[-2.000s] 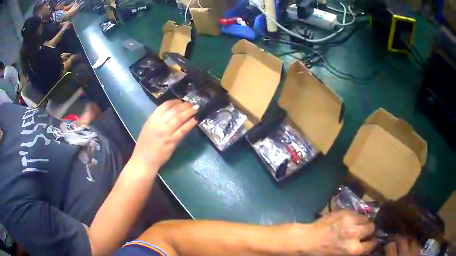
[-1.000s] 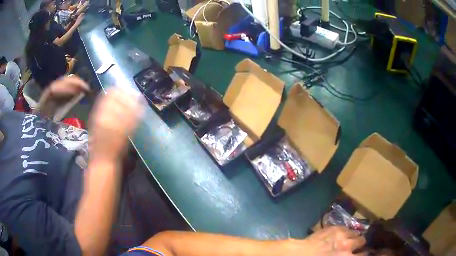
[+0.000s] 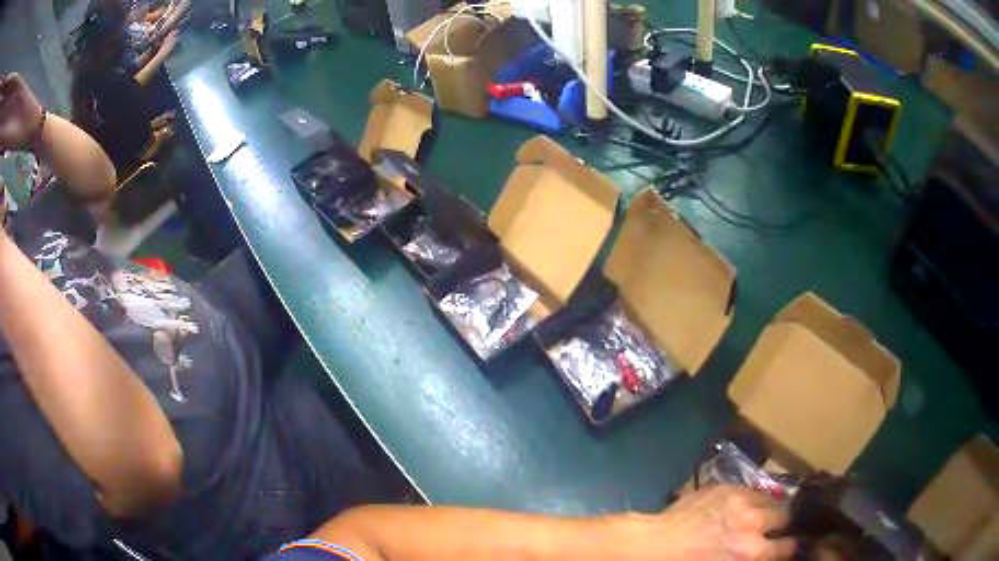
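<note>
My left hand is at the bottom edge, reaching in from the left over the near side of an open carton. Its fingers are bent and partly hidden, so any grip is unclear. The carton's brown lid stands open behind it. A clear bag with small red and dark parts lies in that carton. A dark, blurred thing is just right of my hand. My right hand is not in view. Another open carton holds a shiny bag with red and black pieces.
Several more open cartons run up the green table to the left. A person in a dark printed shirt sits at left, arms raised. Behind are a power strip with cables, a black-and-yellow box and dark equipment.
The neighbour's hand has left the cartons and moved up and left, away from the table. My left hand stays over the same carton. My right fingers, visible two seconds ago, are out of sight.
</note>
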